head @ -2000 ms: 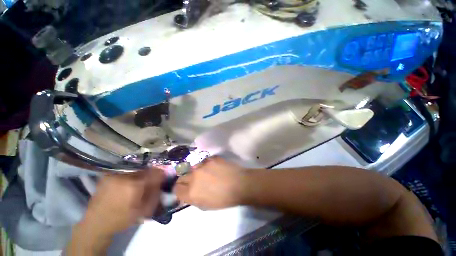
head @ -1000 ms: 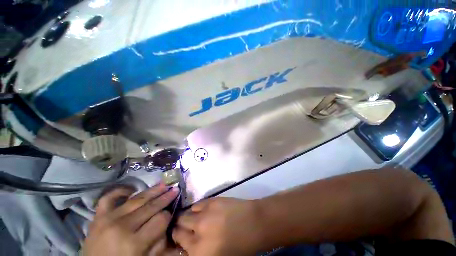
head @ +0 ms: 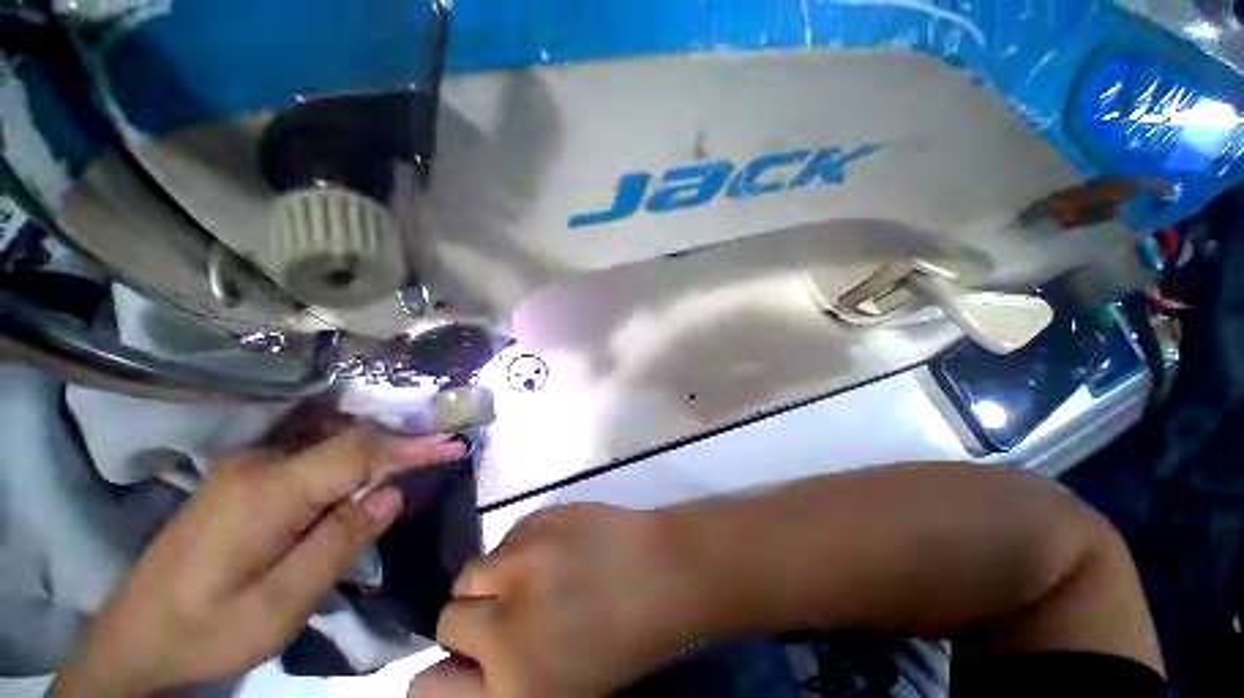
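Note:
A black fabric piece (head: pixel 426 539) lies at the needle area, between my hands. My left hand (head: pixel 259 545) is on it with fingertips close to the presser foot area (head: pixel 464 409); the forefinger and thumb are near each other on the cloth. My right hand (head: pixel 546 600) is closed on the near right edge of the black fabric, just in front of the metal bed. Light grey cloth (head: pixel 150 436) lies to the left, beneath and beyond my left hand. The needle tip is hidden by glare and small parts.
The white and blue JACK machine head (head: pixel 723 177) spans the top. A ribbed knob (head: pixel 332 246) and a curved metal guard (head: pixel 164 368) are at left. A pale lever (head: pixel 1003 316) and a black phone (head: pixel 1010 382) are at right.
The view has moved closer and shifted over the machine. My left hand has moved left and its fingers have spread. More black fabric shows between my hands. My right hand has stayed closed.

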